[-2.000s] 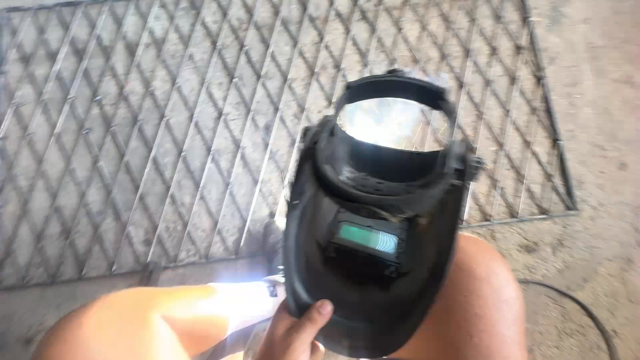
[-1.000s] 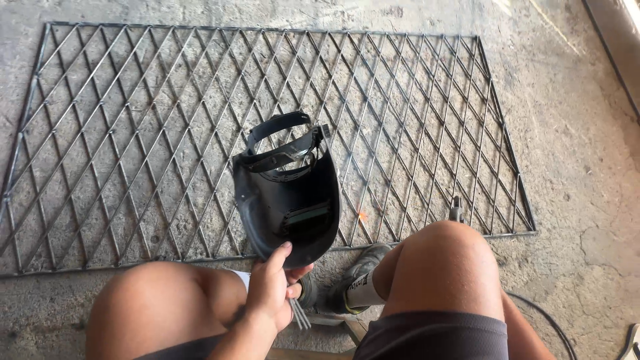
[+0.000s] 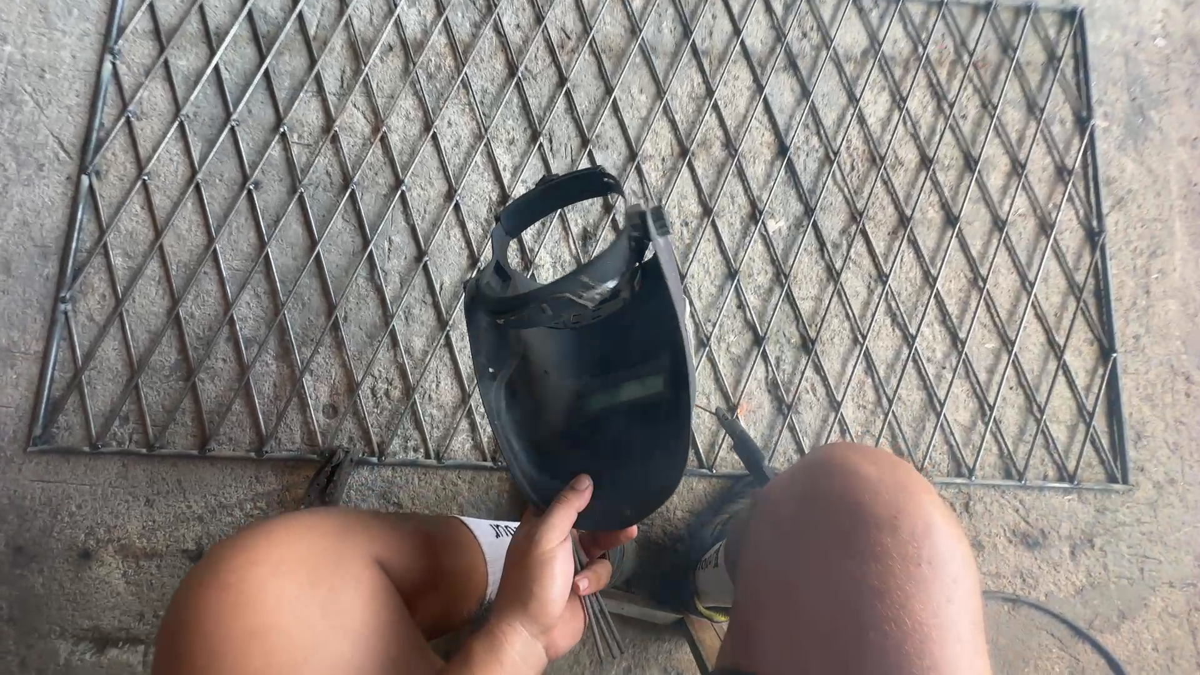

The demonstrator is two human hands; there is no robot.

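My left hand (image 3: 553,581) grips the chin edge of a black welding helmet (image 3: 591,403), thumb on the inside, fingers beneath. The helmet's inner side faces me, with its headgear band (image 3: 562,197) at the top. Several thin welding rods (image 3: 600,623) stick down from the same hand. Under the helmet, a steel lattice panel (image 3: 328,234) of crossed bars in a rectangular frame lies on the concrete floor. The tip of an electrode holder (image 3: 745,445) shows by the panel's near edge, beside my right knee. My right hand is not seen; the knee may hide it.
A dark metal clamp (image 3: 328,478) sits at the panel's near edge on the left. A black cable (image 3: 1059,619) curves over the floor at the right. Between my legs are a shoe and a piece of wood (image 3: 703,642). Both knees are close to the panel.
The bright arc-like glow by my left leg, seen two seconds ago, is gone. The helmet stays in my left hand and has tilted. The view has shifted.
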